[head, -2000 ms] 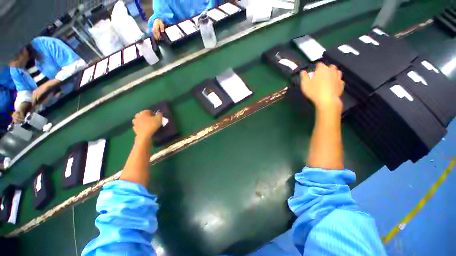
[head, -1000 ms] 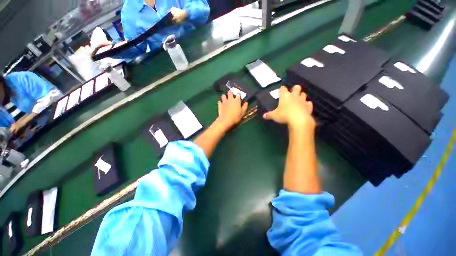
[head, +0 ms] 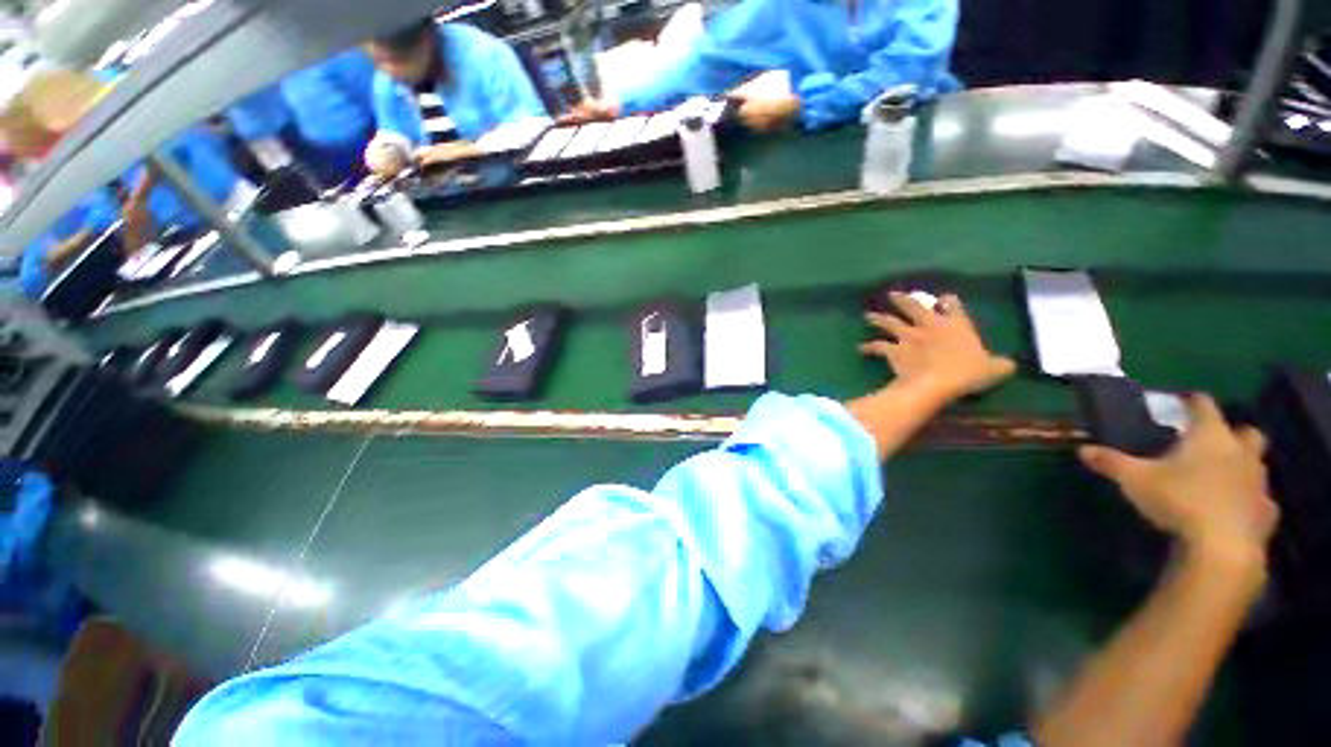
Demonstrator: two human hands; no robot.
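Note:
My left hand (head: 934, 350) is over a black gift box (head: 908, 292) on the green belt, fingers spread at its top; the hand hides most of this box. My right hand (head: 1204, 482) has its thumb and fingers around another black box (head: 1121, 415) with a white mark, at the edge rail. A pale flat piece (head: 1071, 324) lies on the belt between and beyond the hands. Left of them lie a black box (head: 666, 352) with a pale piece (head: 734, 339) beside it, and another black box (head: 521, 350).
More black boxes (head: 266, 359) line the belt leftward. The worn edge rail (head: 584, 423) borders the dark green worktop (head: 482, 511). Dark boxes (head: 1302, 438) are cut off at right. Across the belt are a product tray (head: 620, 139), bottles (head: 888, 142) and people in blue smocks.
The view has turned left, so the stacks are now mostly outside the right edge. My left hand stays by a belt box. My right hand, spread before, is now closed around a box.

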